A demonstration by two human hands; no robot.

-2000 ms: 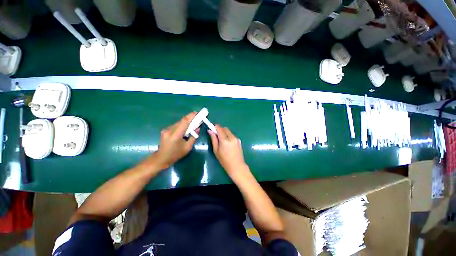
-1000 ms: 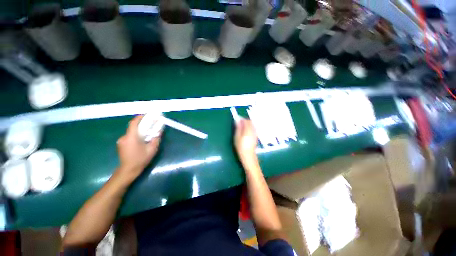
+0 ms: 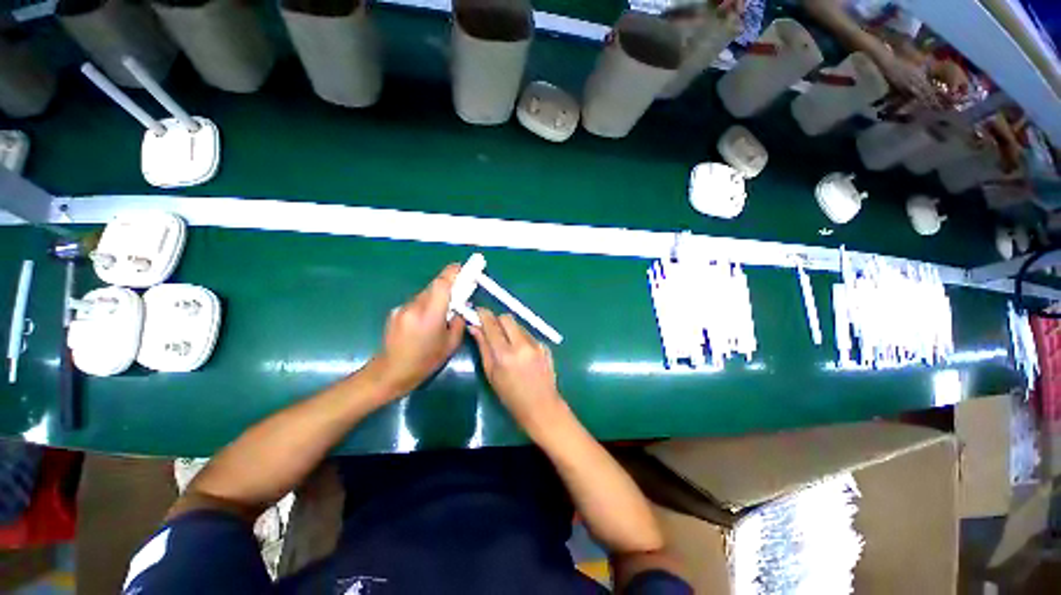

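Observation:
My left hand (image 3: 421, 331) grips a white extender housing (image 3: 467, 279), seen edge-on above the middle of the bench. One white antenna (image 3: 524, 310) projects from the housing down to the right, over my right hand. My right hand (image 3: 512, 356) has its fingertips closed at the lower end of the housing, on a short white piece that looks like a second antenna, mostly hidden by the fingers. Two antenna piles (image 3: 703, 308) (image 3: 894, 309) lie to the right, with a single loose antenna (image 3: 810, 301) between them.
Three housings (image 3: 142, 248) lie at left beside a dark-handled tool (image 3: 68, 349). A white rail (image 3: 384, 223) separates the bench from the green belt, which carries housings and tall cups (image 3: 490, 58). An open carton of antennas (image 3: 803, 540) stands lower right. Another person's arm (image 3: 867, 41) shows upper right.
My right hand has moved from beside the near antenna pile back to the housing. The housing now has one antenna projecting and is edge-on. Belt items have shifted with the view.

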